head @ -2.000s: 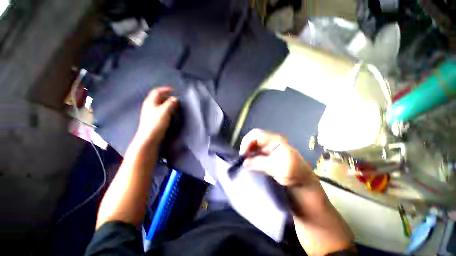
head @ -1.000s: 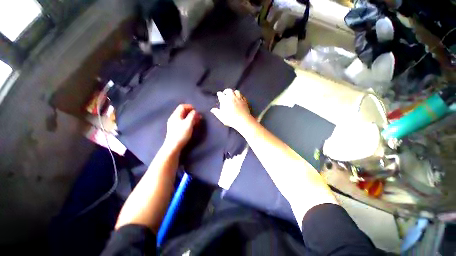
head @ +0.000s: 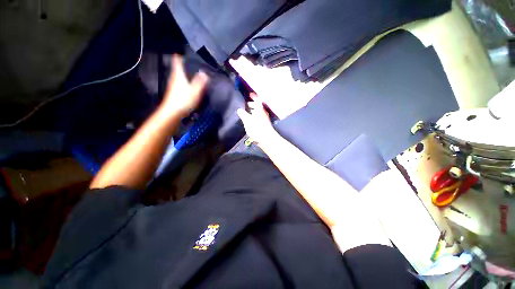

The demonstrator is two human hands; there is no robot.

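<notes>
Dark grey-blue cloth panels (head: 220, 22) lie across the top of the view, with layered edges of stacked pieces (head: 276, 53) showing. Another dark panel (head: 372, 93) lies on the white table beside the machine, with a paler piece (head: 358, 161) at its lower edge. My left hand (head: 183, 90) is blurred, with fingers apart, over dark cloth (head: 223, 107) hanging below the table edge. My right hand (head: 257, 121) is at the table's front edge beside that cloth; whether its fingers grip anything cannot be told.
The cream sewing machine (head: 474, 132) is at right. Red and yellow scissors handles (head: 449, 186) lie by its base, with green-yellow snips (head: 438, 248) and a pale scrap (head: 449, 264) lower down. A blue mesh crate (head: 197, 130) is below my hands. A white cable (head: 113, 77) curves at left.
The view has shifted down and right. Both hands have left the top of the dark cloth for the table's front edge; the left hand is now over the crate area. The stacked layers are now exposed.
</notes>
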